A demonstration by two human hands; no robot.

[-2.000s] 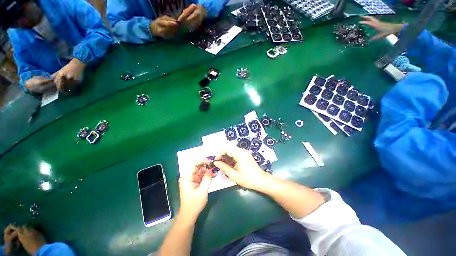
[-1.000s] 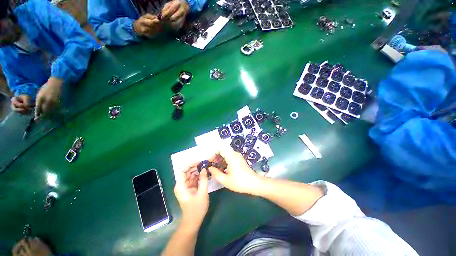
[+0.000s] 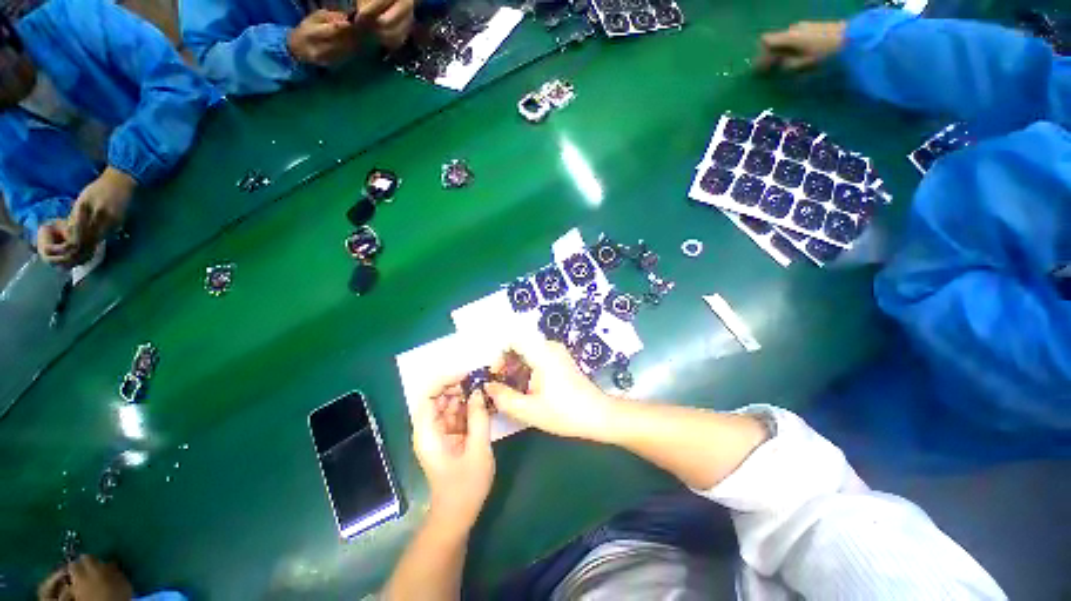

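My left hand and my right hand meet over a white work sheet. Their fingertips hold a small dark module between them. Fingers hide much of it, so its details are not clear. Black modules with pale rings lie on white sheet pieces just beyond my right hand. Small loose dark components lie to their right.
A smartphone lies left of my hands. Stacked carrier sheets, a small ring and a white strip are at right. Small assemblies sit on the green belt. Workers in blue smocks are around.
The assemblies on the belt have shifted left and down in view. My hands stay together on the small module. At upper right, a worker's arm left view and is now stretched over the belt.
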